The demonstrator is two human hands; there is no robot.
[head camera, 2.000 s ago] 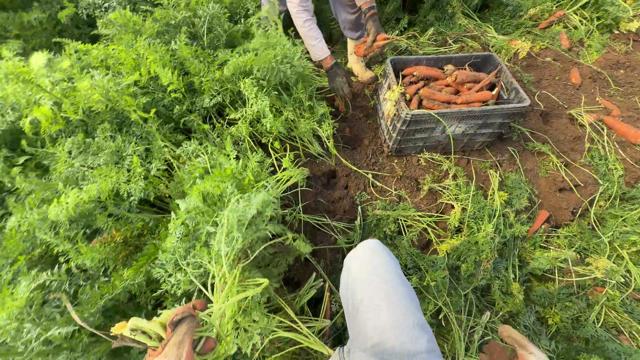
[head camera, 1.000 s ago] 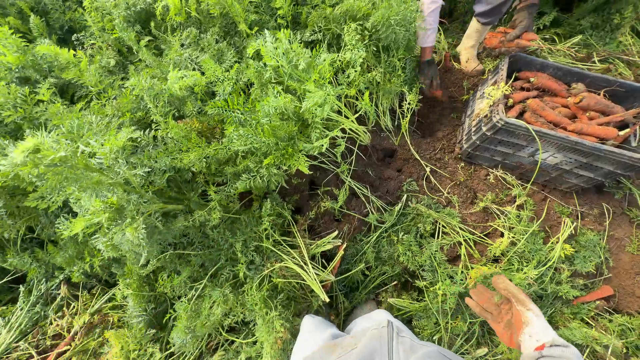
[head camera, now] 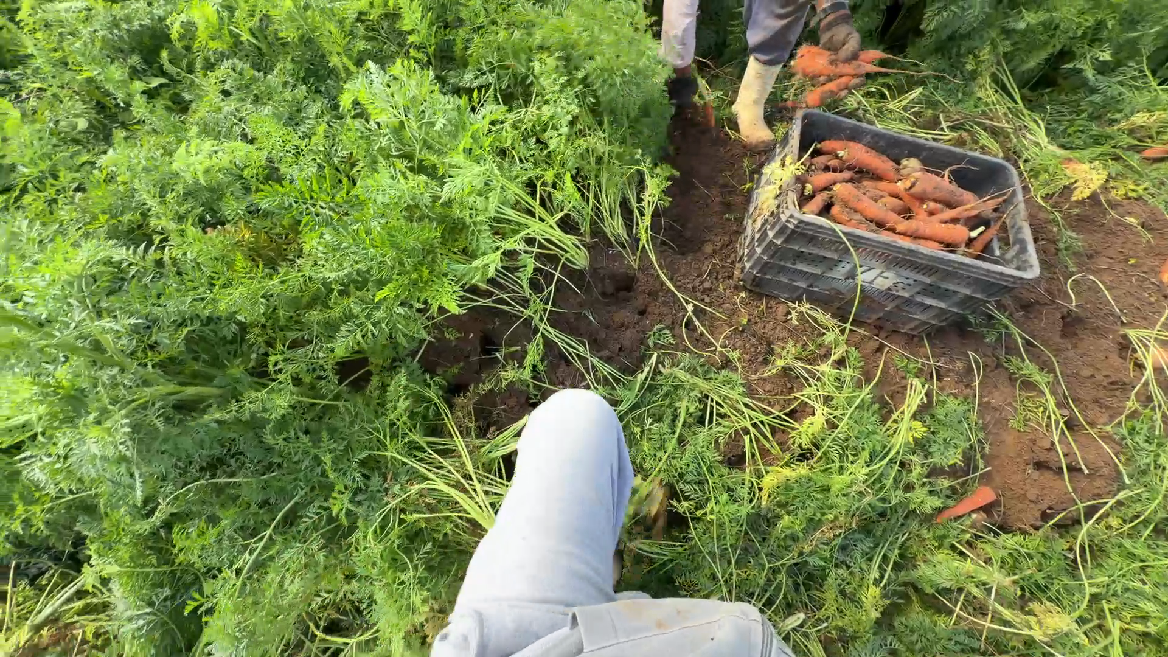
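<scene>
Neither my left hand nor my right hand shows in the head view. My knee in light grey trousers (head camera: 566,493) is at the lower middle, with a pale cloth sleeve or garment (head camera: 675,628) at the bottom edge. Carrot plants with dense green tops (head camera: 274,274) fill the left side. At the upper right a black plastic crate (head camera: 876,287) stands on the soil, holding several carrots (head camera: 876,201). A single carrot piece (head camera: 967,504) lies on the ground at the lower right.
Beyond the crate, a co-worker's gloved hand (head camera: 838,35) holds a bunch of carrots (head camera: 826,71). Their other gloved hand (head camera: 683,87) is low beside the plants, near a pale boot (head camera: 756,102). Cut carrot greens (head camera: 821,456) cover the soil (head camera: 703,246) right of my knee.
My right hand, open at the lower right one second ago, has left the view. My left hand, at the lower left with greens two seconds ago, is also out of view. The view has shifted.
</scene>
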